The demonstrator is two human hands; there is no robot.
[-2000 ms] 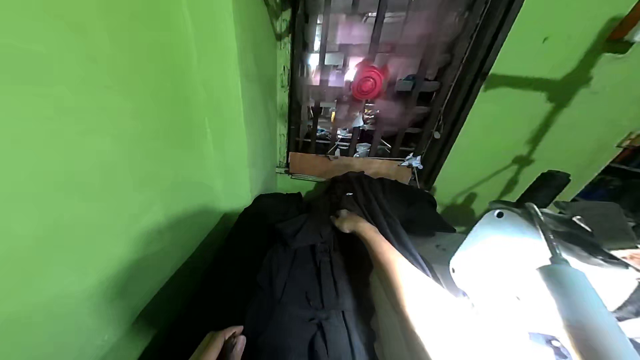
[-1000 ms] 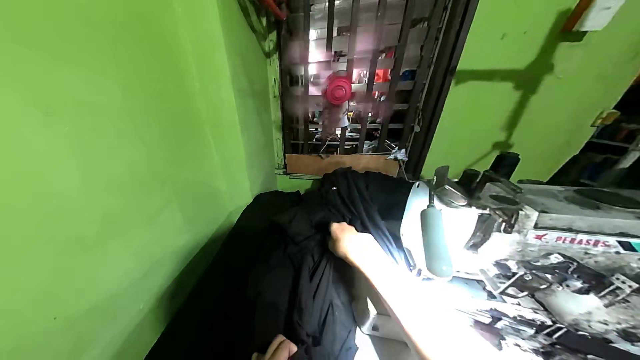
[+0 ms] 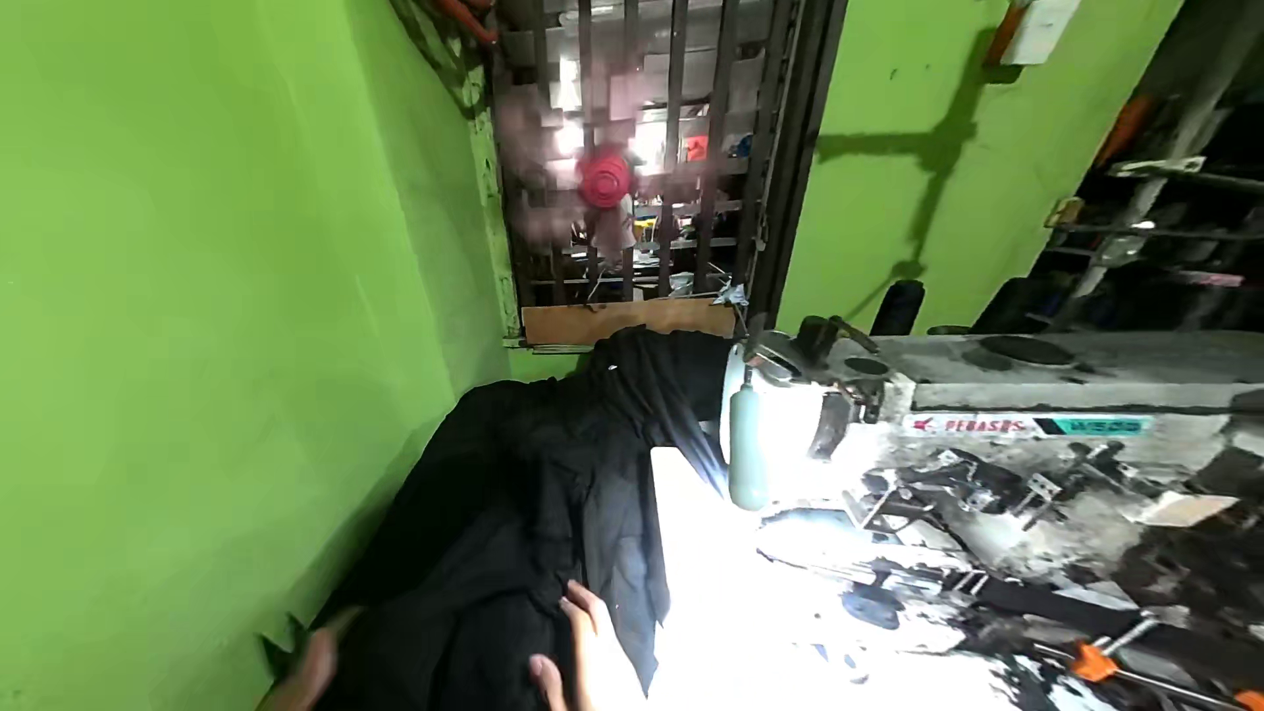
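A large heap of black fabric lies bunched between the green wall and a Pegasus industrial sewing machine. At the bottom centre my right hand rests on the cloth with its thumb and fingers apart. My left hand, blurred and partly cut off by the lower edge, is at the left border of the fabric, close to the wall; whether it grips any cloth is unclear. A strong light washes out the white machine bed beside the right hand.
The green wall closes off the left side. A barred window with a pink fan stands behind the heap, above a wooden board. A pale cylindrical lamp hangs by the machine. Dark shelving is at the right.
My right hand has come back from the far part of the black fabric to its near part. The left hand has moved left toward the wall. The view has shifted right, showing more of the machine.
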